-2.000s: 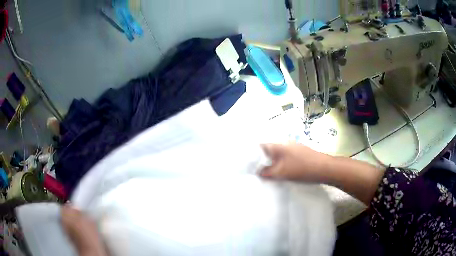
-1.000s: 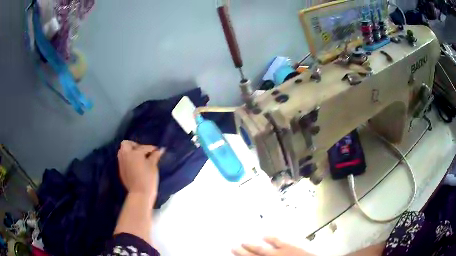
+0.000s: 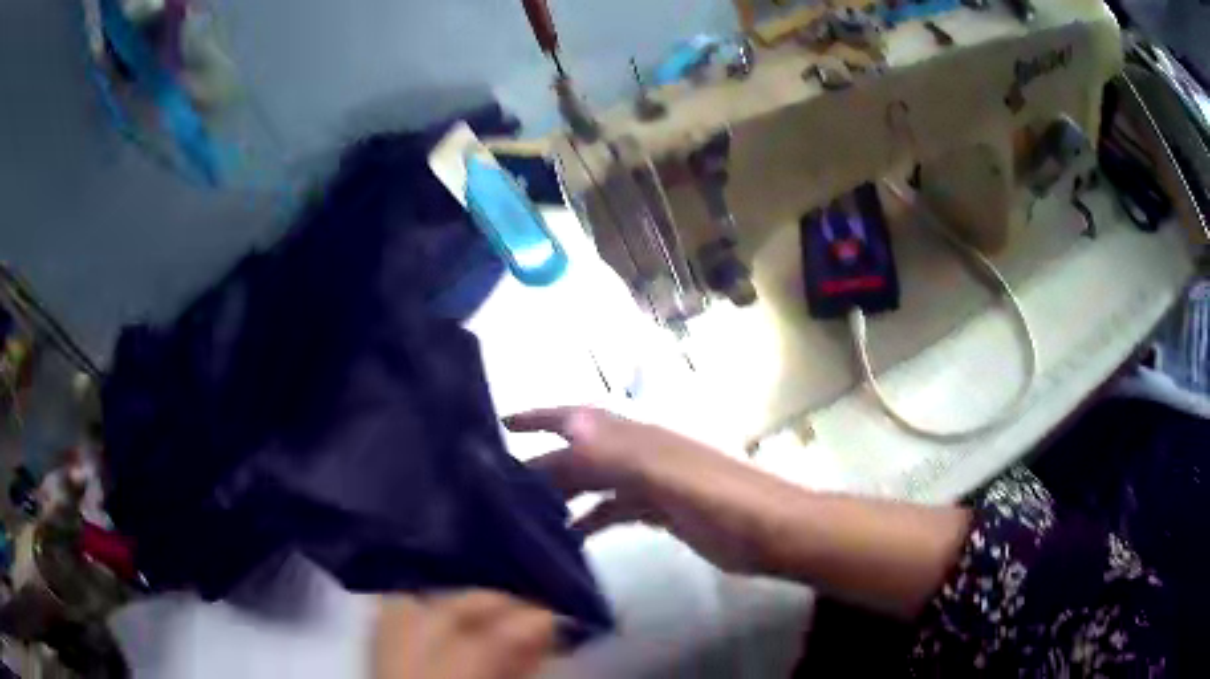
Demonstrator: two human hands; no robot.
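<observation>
Dark navy fabric (image 3: pixel 358 425) lies in a loose heap against the wall and spreads to the bottom centre, ending in a point. My left hand (image 3: pixel 465 639), blurred and cut off by the bottom edge, is closed at its lower edge. My right hand (image 3: pixel 617 471) has its fingers apart at the fabric's right edge, below the machine head. White material (image 3: pixel 246 639) shows left of my left hand. The cream sewing machine (image 3: pixel 823 139) stands behind; its needle area is in bright glare. The light-blue lamp (image 3: pixel 515 228) hangs left of the head.
A black device with a lit red display (image 3: pixel 849 252) is under the machine arm, with a white cable loop (image 3: pixel 1028 338) beside it. A dark red rod (image 3: pixel 541 24) stands above the head. Blue strips (image 3: pixel 166 100) hang on the wall. Small mixed items (image 3: pixel 60 557) are at far left.
The navy fabric has come forward over the bright white area. My left hand has moved from the heap to the bottom edge, and my right hand up to the fabric. The view has shifted.
</observation>
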